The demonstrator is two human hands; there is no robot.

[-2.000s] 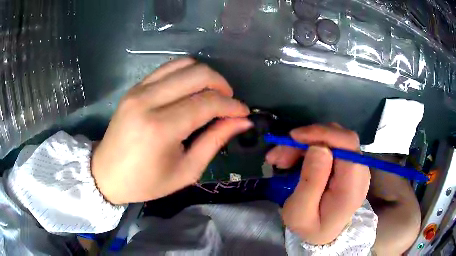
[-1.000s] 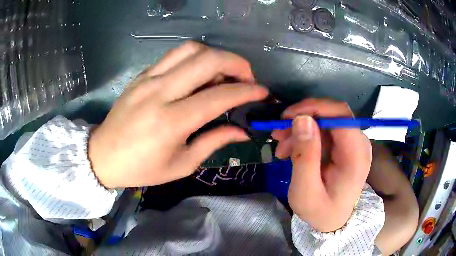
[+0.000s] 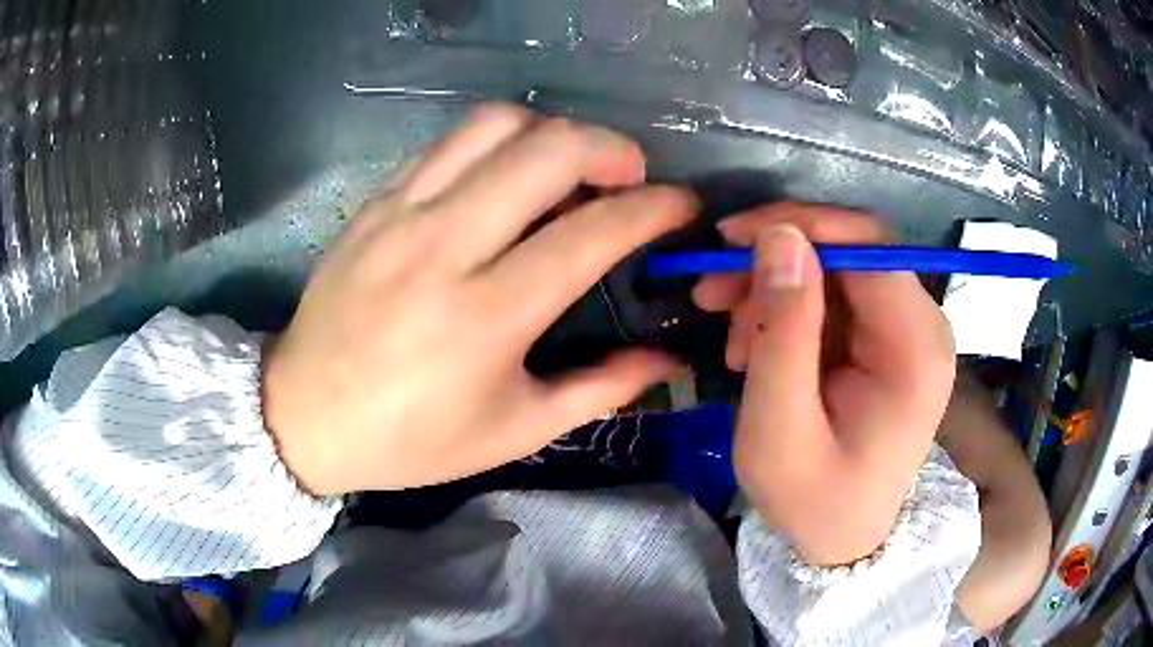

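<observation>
My left hand [image 3: 468, 303] holds a dark square watch case [image 3: 651, 297] between its thumb and fingers, over the front part of the mat. Only part of the case shows between the hands, and its details are too dark to tell. My right hand [image 3: 841, 367] grips a bright blue plastic stick [image 3: 885, 260] between thumb and fingers. The stick lies nearly level, with its left end over the case. I cannot tell if its tip touches the case. My right fingertips are close to the case's right side.
Clear blister trays stand at the left [image 3: 108, 164] and across the back [image 3: 910, 158] of the dark green mat [image 3: 291, 190]. A white wipe [image 3: 999, 297] lies at the right. The light machine front [image 3: 1106, 468] with a red-orange knob [image 3: 1076, 568] is at the right edge.
The stick has swung from slanting to level and moved up in the picture. My left hand has shifted slightly right, with its thumb and fingers wider apart around the case.
</observation>
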